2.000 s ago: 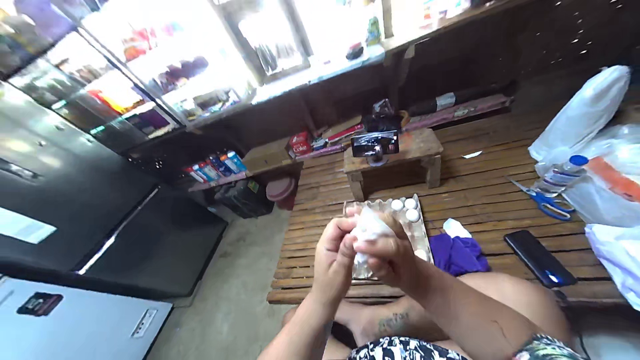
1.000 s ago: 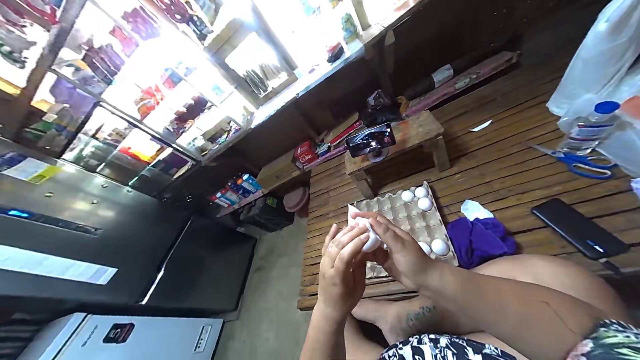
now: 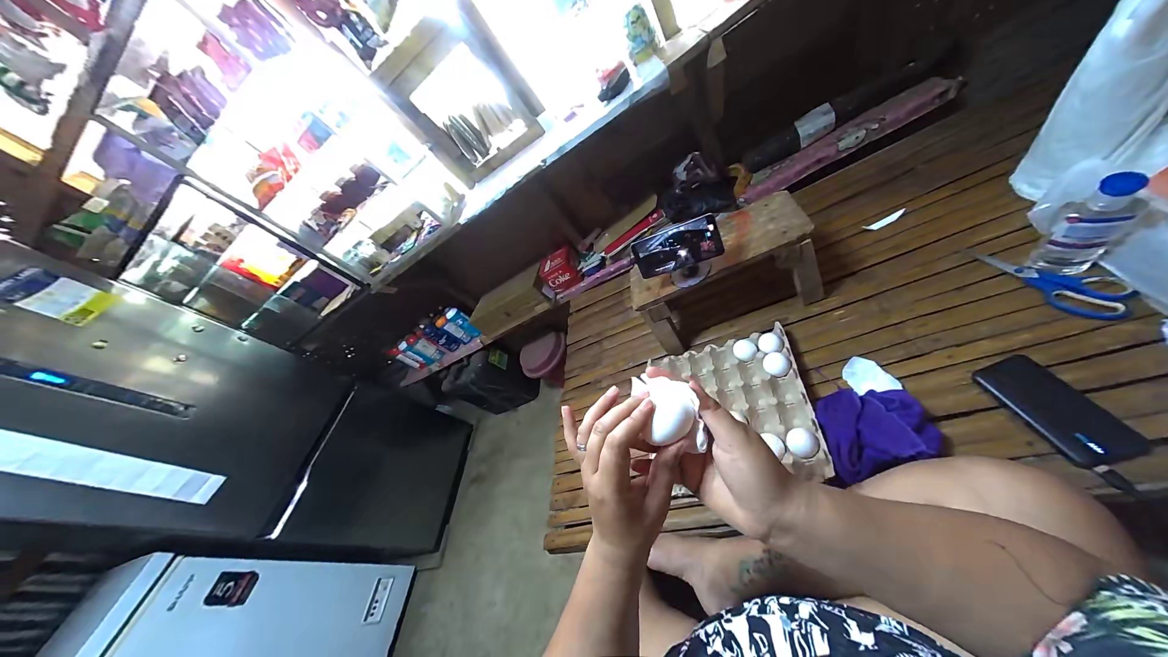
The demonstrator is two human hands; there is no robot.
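Note:
A white egg (image 3: 672,415) is held between my two hands above the near left part of a cardboard egg tray (image 3: 776,401). My left hand (image 3: 619,447) has its fingertips on the egg's left side. My right hand (image 3: 730,456) holds a white cloth or tissue (image 3: 701,436) against the egg from the right and below. Several white eggs sit in the tray, some at its far corner and others at its near right side, such as one egg (image 3: 802,443). Just right of the tray lies a crumpled purple cloth (image 3: 876,436), with a white piece (image 3: 870,375) beside its top.
A small wooden bench (image 3: 776,228) carries a phone on a stand (image 3: 678,246) beyond the tray. On the slatted bamboo platform (image 3: 949,310) at right lie blue-handled scissors (image 3: 1081,297), a clear bottle (image 3: 1090,228) and a black power bank or phone (image 3: 1061,411). Plastic bags stand behind.
My fingers have shifted, and the egg now shows plainly between my hands, where they largely covered the white item two seconds ago. The view has swung somewhat.

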